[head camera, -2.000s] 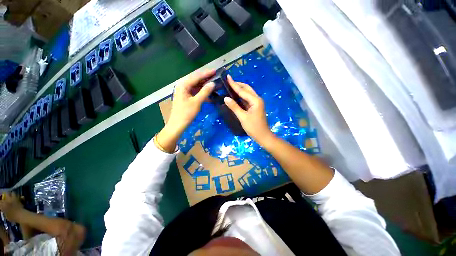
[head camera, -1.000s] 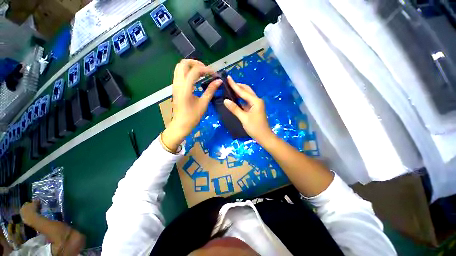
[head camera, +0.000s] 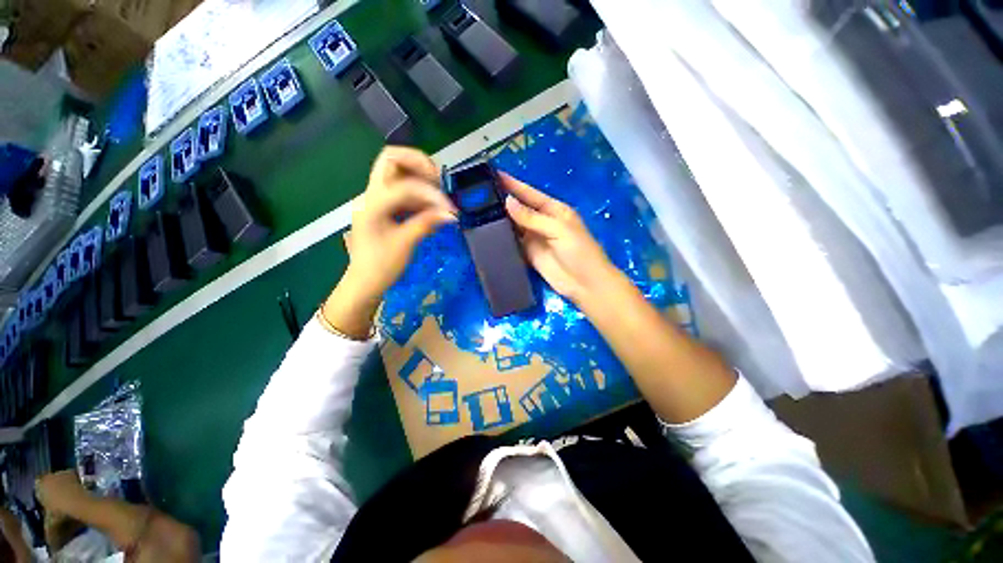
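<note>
A dark elongated housing (head camera: 502, 264) is held above the scrap-covered cardboard, its window end pointing away from me. The window area (head camera: 475, 196) faces up and looks bluish inside a dark frame. My right hand (head camera: 550, 233) grips the housing along its right side near the window end. My left hand (head camera: 398, 209) is at the left of the window end, blurred, fingertips close together near the housing's edge; whether they pinch anything cannot be made out. Blue film pieces (head camera: 572, 187) are heaped beneath, with hollow frames on the brown cardboard (head camera: 423, 415).
Dark housings (head camera: 427, 75) and blue-edged frames (head camera: 282, 88) lie in rows on the green surface beyond a pale edge (head camera: 209, 275). White foam sheets (head camera: 759, 220) are at right. A slim dark tool (head camera: 288, 313) lies left. Another person's arm (head camera: 99, 511) and a shiny bag (head camera: 110, 440) are lower left.
My left hand has moved left off the window, which is now uncovered. The housing has turned more face-up in my right hand. The rows across the line have shifted slightly left in view.
</note>
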